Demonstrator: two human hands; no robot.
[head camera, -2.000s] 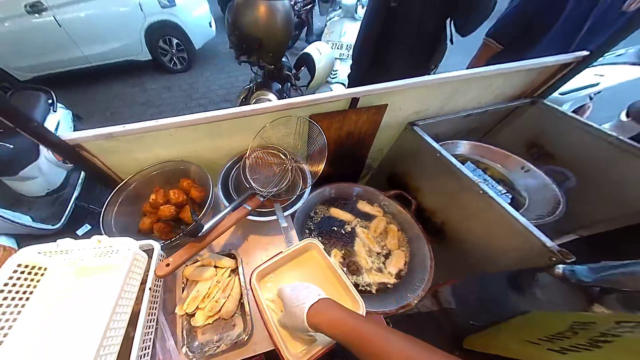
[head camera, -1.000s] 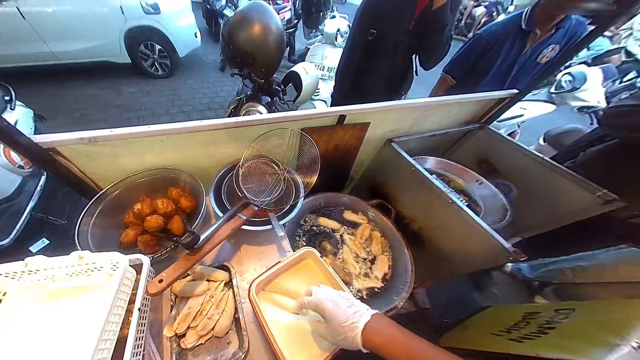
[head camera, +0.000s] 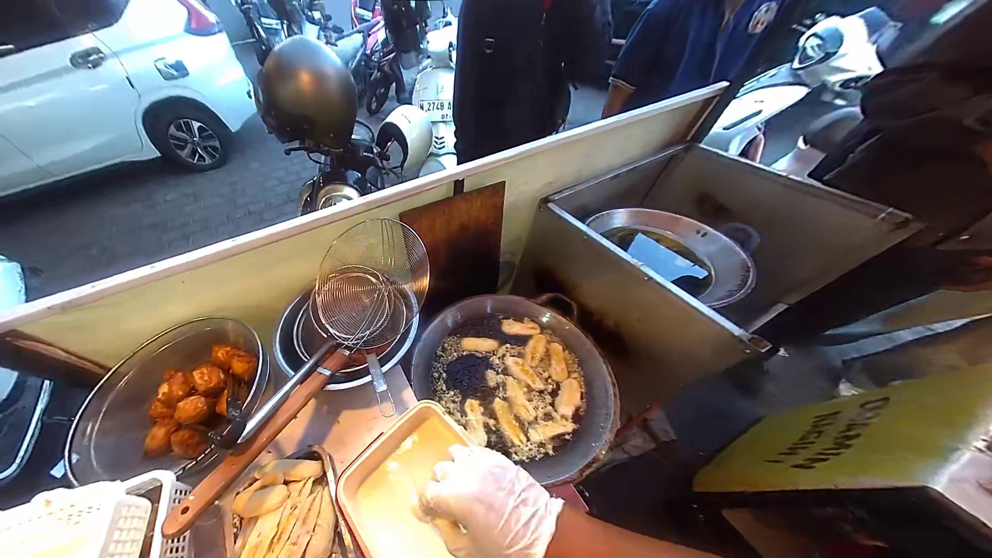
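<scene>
My right hand (head camera: 492, 504), in a clear disposable glove, is over the rectangular tub of pale batter (head camera: 391, 488), its fingers closed around a batter-coated piece, probably banana. Just beyond it, several battered pieces (head camera: 521, 399) bubble in dark oil in a wide frying pan (head camera: 601, 364). Left of the tub, a metal tray holds peeled banana pieces (head camera: 291, 511). A wire skimmer (head camera: 372, 283) with a wooden handle (head camera: 256, 442) and another strainer rest across a metal bowl (head camera: 291, 341). Fried brown pieces (head camera: 194, 399) lie in a round metal basin (head camera: 108, 434). My left hand is out of view.
White plastic baskets (head camera: 132, 519) stand at the lower left. A low partition (head camera: 232, 256) runs behind the pans. At right, a metal enclosure (head camera: 651, 325) holds another wide pan (head camera: 725, 263). People stand beyond the partition, near parked motorcycles and a white car (head camera: 116, 93).
My gloved right hand has closed and shifted toward the near right side of the batter tub. The long pale piece seen at its fingertips one second ago is now mostly hidden.
</scene>
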